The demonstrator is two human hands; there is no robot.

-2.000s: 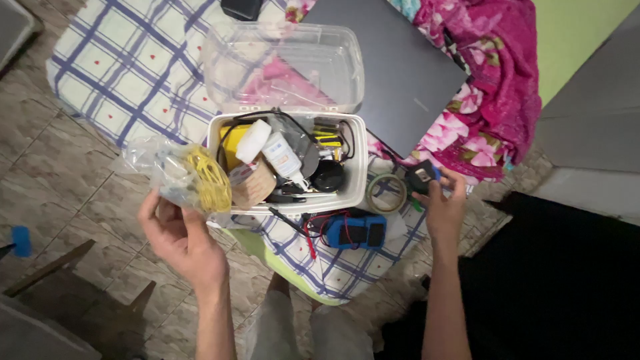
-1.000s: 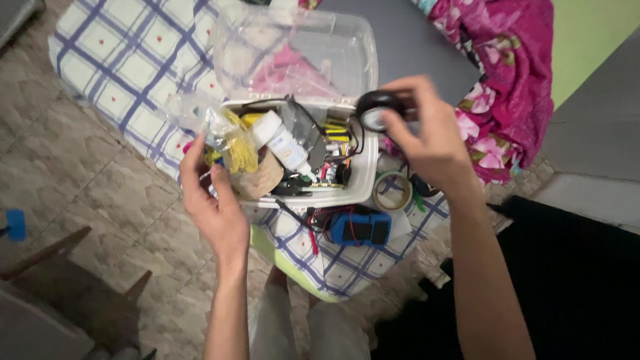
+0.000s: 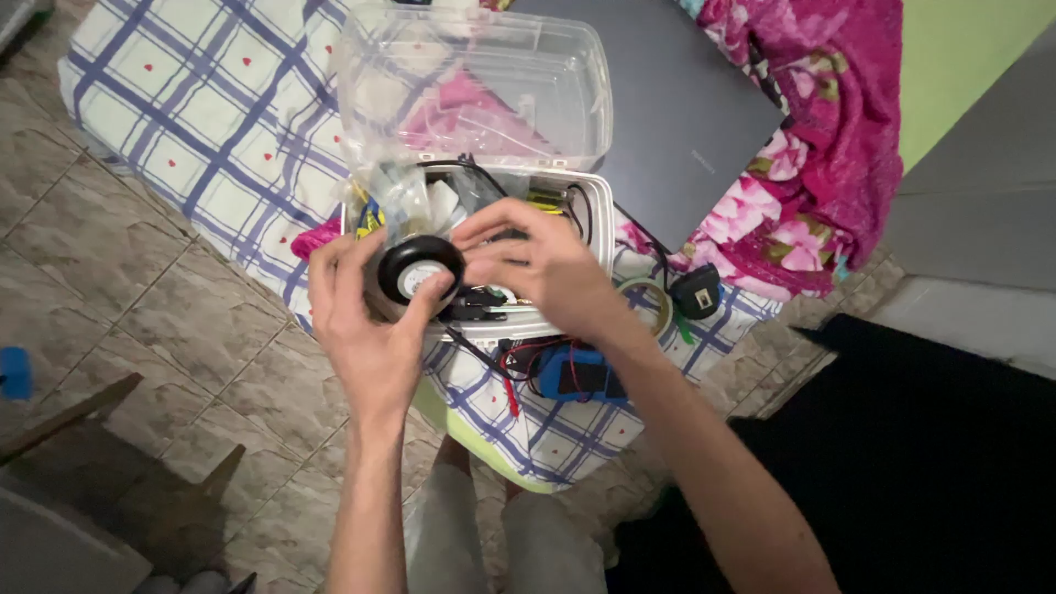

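Observation:
My left hand grips a round black object with a white label, perhaps a roll of electrical tape, over the left part of a white plastic box. Beside it, my right hand reaches over the box, fingers bent near the round object; whether they touch it or hold anything I cannot tell. A clear plastic bag lies at the box's left end, behind my left fingers. Cables, yellow-and-black items and other small parts fill the box, partly hidden by my hands. Its clear lid lies folded back.
In front of the box lies a blue multimeter with red and black leads. A tape roll and a black tape measure sit to the right. Behind are a grey laptop and a pink floral blanket on the checked cloth.
The round black object, in my right hand a second ago, is now in my left. The bag of yellow cord my left hand held earlier is no longer plainly in it. My right hand has moved left.

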